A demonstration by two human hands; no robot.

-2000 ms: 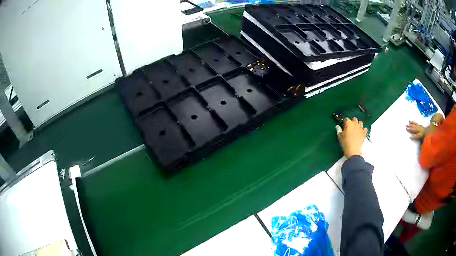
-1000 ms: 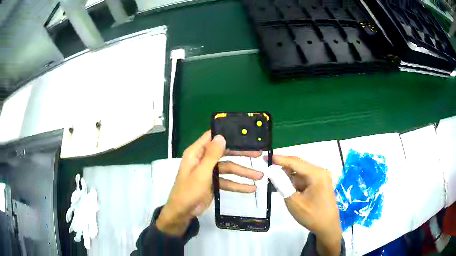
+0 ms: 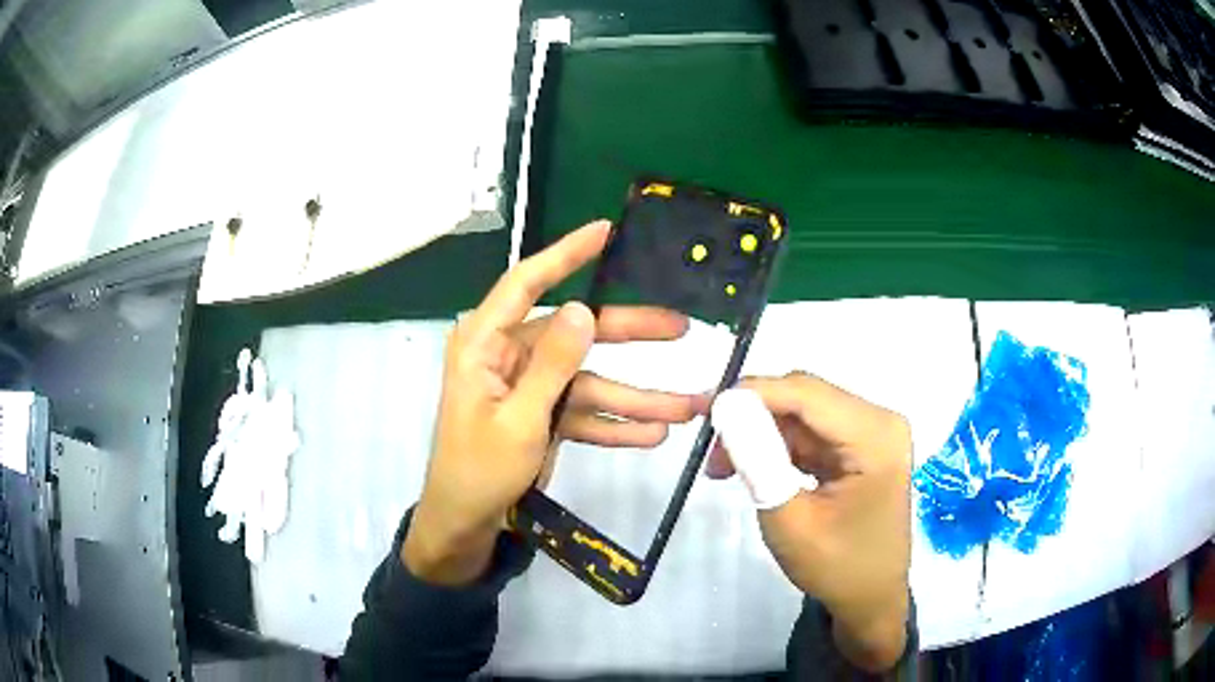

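A black phone middle frame (image 3: 700,267) is held tilted above the white bench, its camera-hole end up and leaning right. My left hand (image 3: 513,400) grips its left side, with fingers showing through the open window. My right hand (image 3: 819,493), with a white finger cot (image 3: 757,446), has its fingertips at the frame's right rail. I cannot tell whether a film is on the window. A crumpled pile of blue film (image 3: 1006,446) lies on the bench to the right.
White gloves (image 3: 251,460) lie at the bench's left. The white feed belt (image 3: 347,120) ends in a cream plate (image 3: 267,247) with two slots at upper left. The green belt (image 3: 879,200) runs behind the bench. Black trays (image 3: 933,67) stand on it at upper right.
My right hand was reaching far over the green belt, then both hands came to the frame. Since then the frame has tilted clockwise, its top leaning right. The view has shifted.
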